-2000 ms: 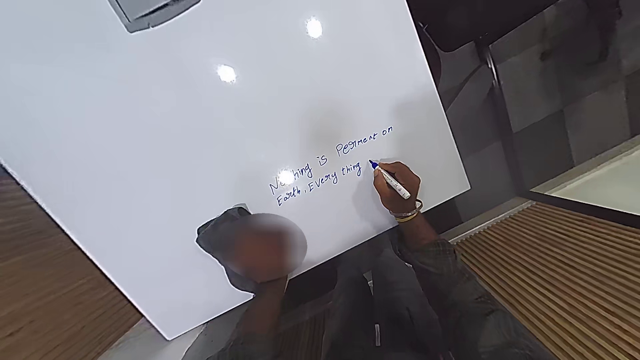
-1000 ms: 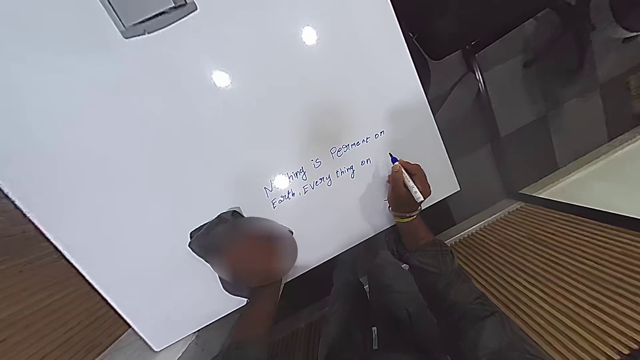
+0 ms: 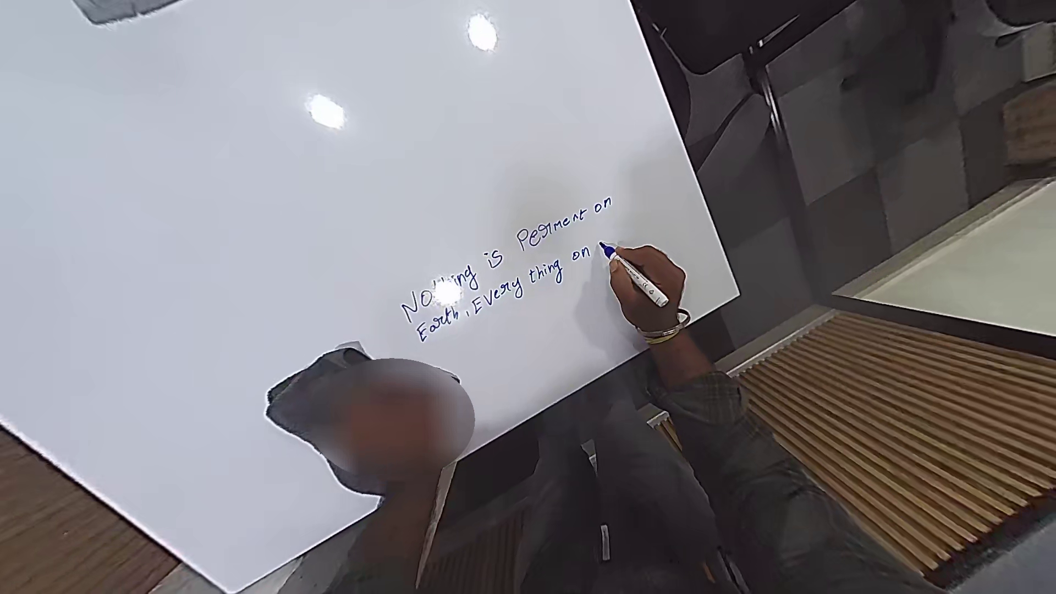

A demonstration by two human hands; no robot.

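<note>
My right hand (image 3: pixel 650 285) grips a white marker pen (image 3: pixel 639 279) with a blue tip, near the right edge of a glossy white tabletop (image 3: pixel 247 247). The tip is at the surface, just right of the word "on" in the lower of two lines of blue handwriting (image 3: pixel 495 309). Bracelets circle my right wrist. My left hand (image 3: pixel 396 425) is over the near edge of the tabletop, beside a dark, crumpled-looking item (image 3: pixel 309 396). A blur covers most of that hand, so its fingers and anything in them are hidden.
A grey object (image 3: pixel 124 8) lies at the tabletop's far left. Past the right edge are a dark chair (image 3: pixel 709 33) with a metal leg and a grey tiled floor. A slatted wooden panel (image 3: pixel 899 429) is at the lower right, brown wood (image 3: pixel 66 511) at the lower left.
The word "on" has been added after "Every thing" in the lower line since the oldest frame. My right hand has moved rightward along the line, still holding the marker.
</note>
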